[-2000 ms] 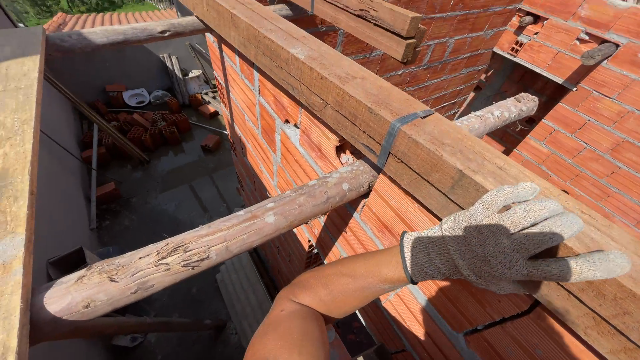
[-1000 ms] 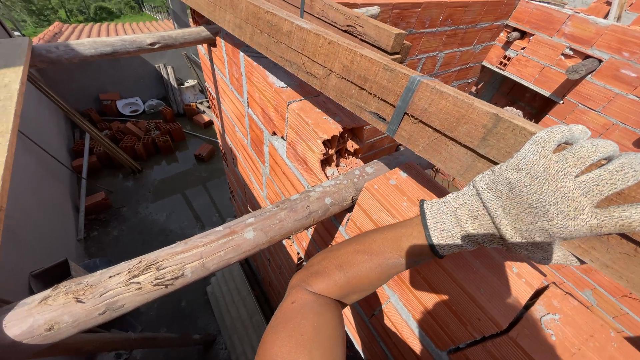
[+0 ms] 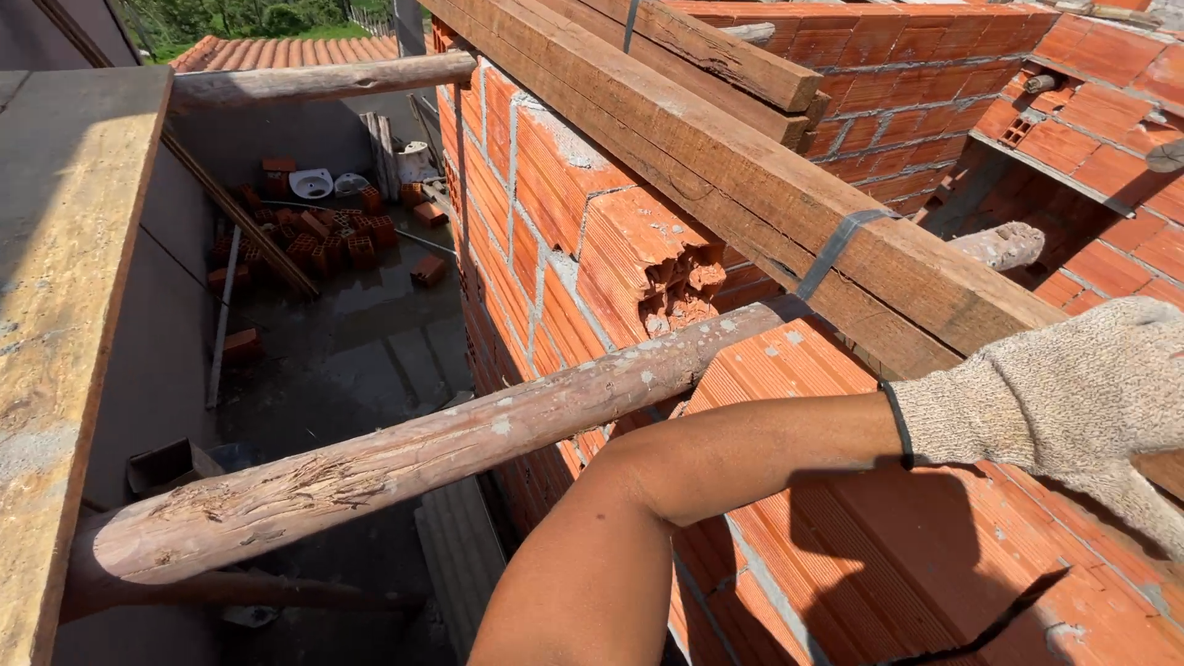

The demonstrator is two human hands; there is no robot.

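My left hand [image 3: 1054, 398], in a knitted glove with a dark cuff, lies over the near end of a bundle of timber beams [image 3: 740, 176] at the right. Its fingertips run past the frame edge; the thumb points down, apart from them. A dark strap [image 3: 837, 250] binds the beams, which rest across a round log [image 3: 444, 453] near the top of a hollow clay brick wall [image 3: 555, 305]. Beside the log, one brick has a broken end [image 3: 680, 287]. The log passes under the beams and its far end [image 3: 1004, 245] shows beyond. My right hand is not in view.
A rough board [image 3: 83, 268] edges the left side. Another log [image 3: 324, 81] spans the gap farther back. Far below, loose bricks [image 3: 324, 240] and a white basin [image 3: 311, 183] lie on a wet floor. More timbers [image 3: 712, 55] lie behind the bundle.
The strapped beams have shifted right across the log, uncovering more of the wall top and the broken brick. My left hand has moved right, its fingers now leaving the frame.
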